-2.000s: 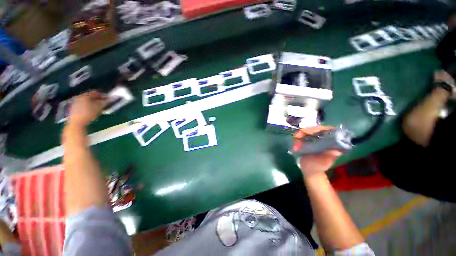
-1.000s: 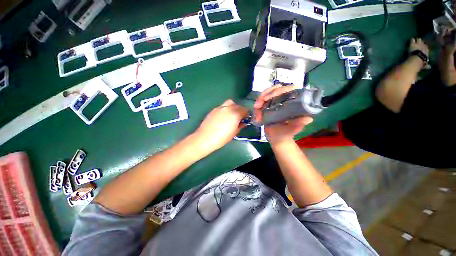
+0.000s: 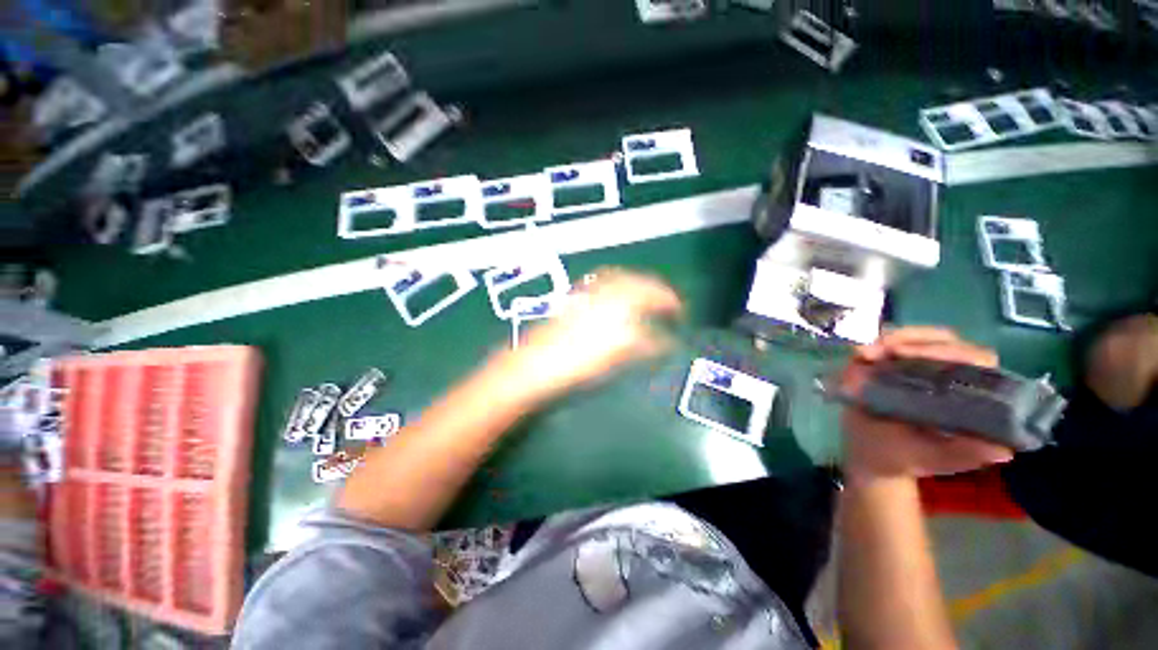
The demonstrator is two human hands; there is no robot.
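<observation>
My right hand (image 3: pixel 921 419) is closed around the grey electric screwdriver (image 3: pixel 959 396), whose tip points left, below the screw feeder (image 3: pixel 819 295). A white housing (image 3: pixel 759 409) with a blue circuit board (image 3: pixel 719 376) lies on the green surface between my hands, untouched. My left hand (image 3: pixel 622 324) is blurred, over the surface left of the feeder; I cannot tell whether its fingers hold anything. It partly covers one of several housings beside the white line.
More housings stand in a row (image 3: pixel 512 203) beyond the white line. Small oblong panels (image 3: pixel 372 427) lie at left beside a pink-red compartment tray (image 3: pixel 238 495). Two housings lie right of the feeder. Another person's arm (image 3: pixel 1124 362) is at the right edge.
My left hand has moved away from the screwdriver tip, up and left of the near housing, which now lies uncovered. My right hand has moved right relative to that housing with the screwdriver.
</observation>
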